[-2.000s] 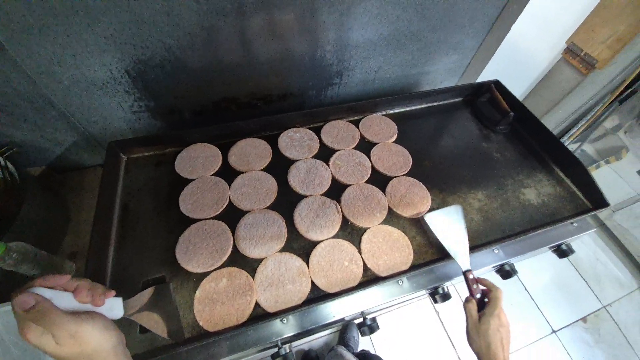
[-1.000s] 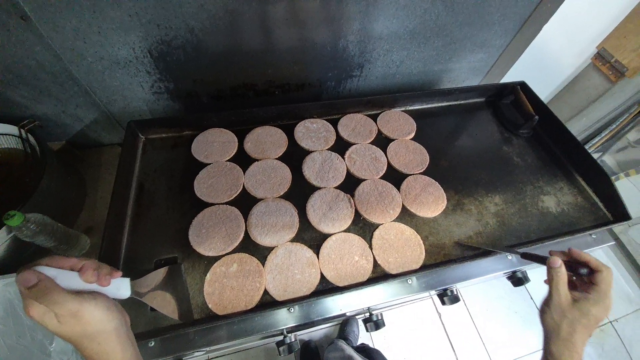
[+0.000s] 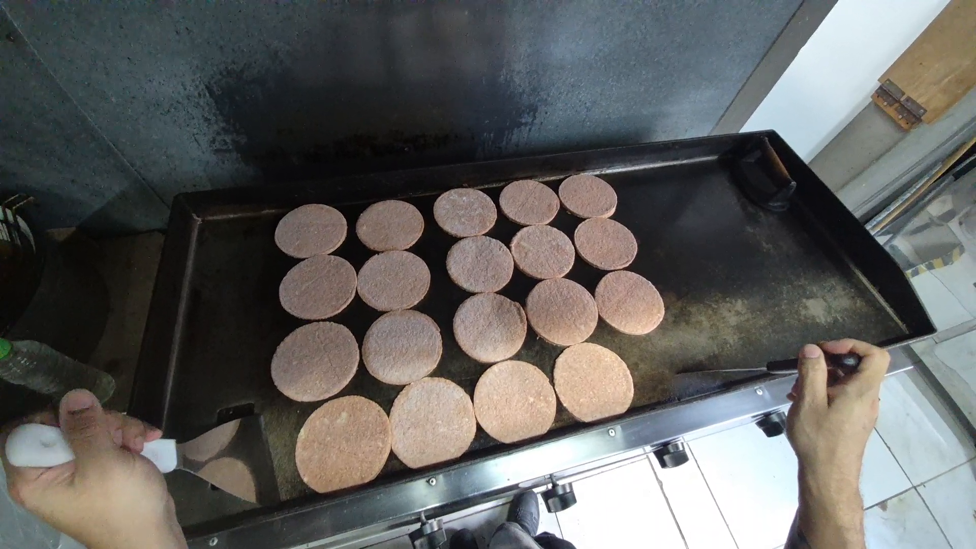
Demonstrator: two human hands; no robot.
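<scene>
Round meat patties [image 3: 492, 328] lie in uneven rows on a black flat-top griddle [image 3: 732, 252]. My left hand [image 3: 103, 480] grips the white handle of a wide metal spatula [image 3: 236, 465], whose blade is at the griddle's front left corner and reflects patties. At the front right, my right hand [image 3: 831, 412] holds the dark handle of a narrower metal spatula [image 3: 720, 372]. Its blade is seen nearly edge-on, over the griddle surface to the right of the patties; whether it touches is unclear.
A grill press [image 3: 765, 175] stands in the back right corner. Control knobs [image 3: 560, 497] line the griddle's front. A plastic bottle with a green cap [image 3: 57, 370] is at the left, near a dark round container [image 3: 15, 252]. A metal wall [image 3: 381, 76] rises behind.
My right hand has moved right, away from the patties, and its spatula blade has turned from face-on to nearly edge-on. My left hand still holds its spatula at the front left corner.
</scene>
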